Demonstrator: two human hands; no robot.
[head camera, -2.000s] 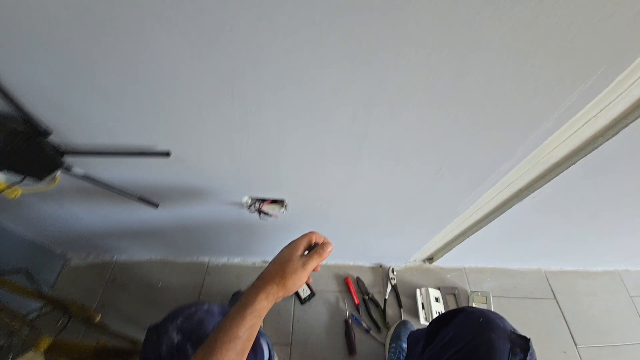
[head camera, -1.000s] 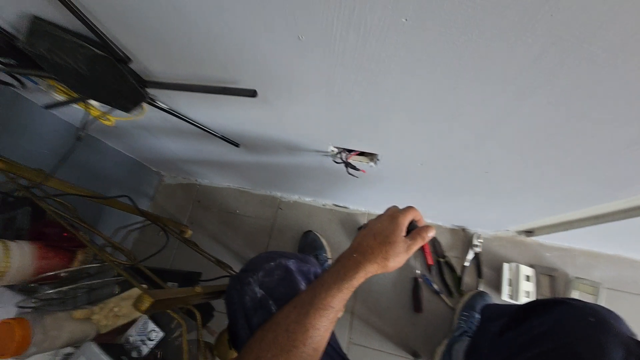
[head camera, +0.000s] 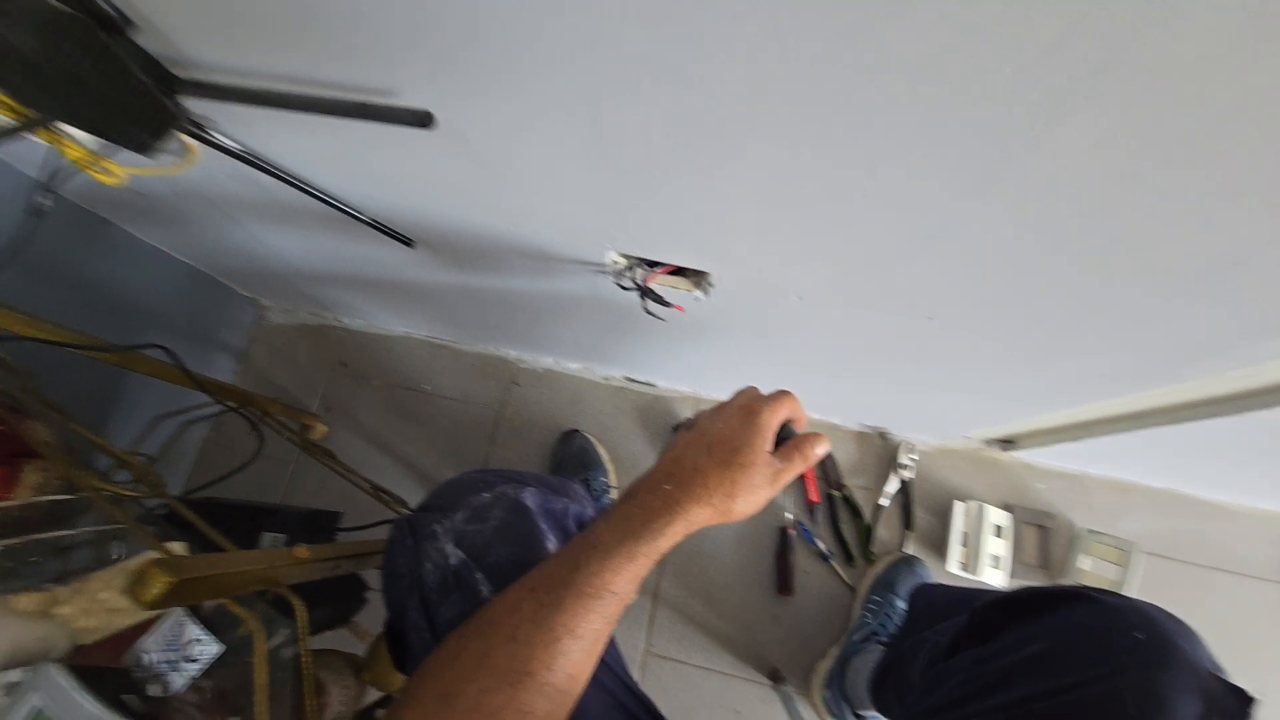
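My left hand (head camera: 745, 455) reaches in from the lower left, above the floor tiles by the wall. It is closed around a small dark object (head camera: 786, 436) that shows between thumb and fingers; its kind cannot be told. My right hand is not in view. Above the hand, a rectangular wall opening (head camera: 660, 275) has red and black wires (head camera: 655, 293) sticking out. Just right of the hand, on the floor, lie a red-handled tool (head camera: 811, 487), dark-handled pliers (head camera: 850, 520), metal-headed pliers (head camera: 898, 485) and a screwdriver with a dark handle (head camera: 785, 562).
White electrical fittings (head camera: 980, 542) and a pale wall plate (head camera: 1104, 562) lie on the tiles at right. My shoes stand either side of the tools' left part. Left are a yellowish ladder-like frame (head camera: 250, 575), cables and clutter. A black object with rods (head camera: 90, 80) juts out above.
The view has swung left, bringing the frame and clutter into sight. My left hand stays closed, low before the wall, and now is beside the tools. The tools on the floor keep their arrangement.
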